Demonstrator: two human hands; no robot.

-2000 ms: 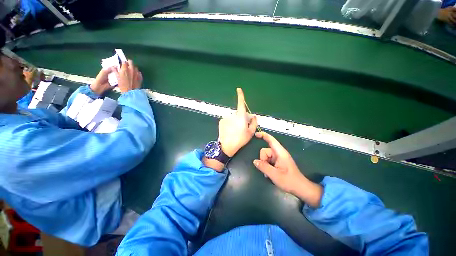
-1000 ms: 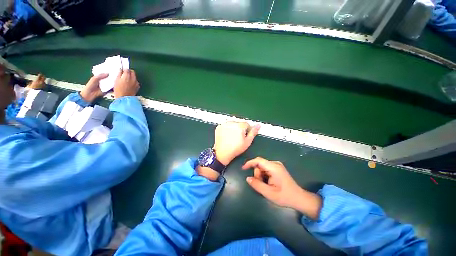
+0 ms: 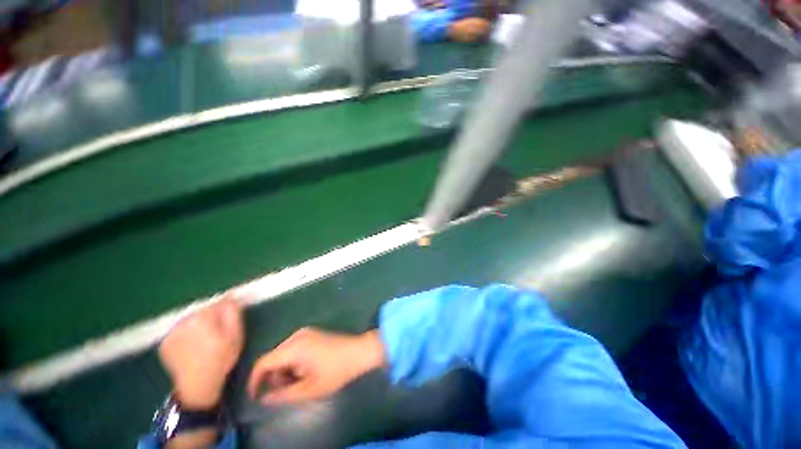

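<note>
The view is blurred. My left hand [image 3: 204, 355] is at the lower left by the pale conveyor edge rail [image 3: 329, 263], with its fingers folded in and a dark wristwatch [image 3: 180, 421] on the wrist. My right hand [image 3: 312, 368] is just right of it, over the dark green workbench top [image 3: 492, 254], its fingers loosely curled with a gap at the thumb. No item shows in either hand. The hands are apart.
A grey metal post [image 3: 501, 114] slants up from the rail. Clear film [image 3: 450, 98] lies on the green conveyor belt [image 3: 220, 210]. A dark flat object [image 3: 631, 188] and a long white bundle [image 3: 698, 158] lie at right, beside a blue-sleeved person [image 3: 755, 289].
The view has swung right; the left neighbour's white items are out of view and the right neighbour shows. My left index finger, raised with a thin yellowish strand two seconds ago, is folded down.
</note>
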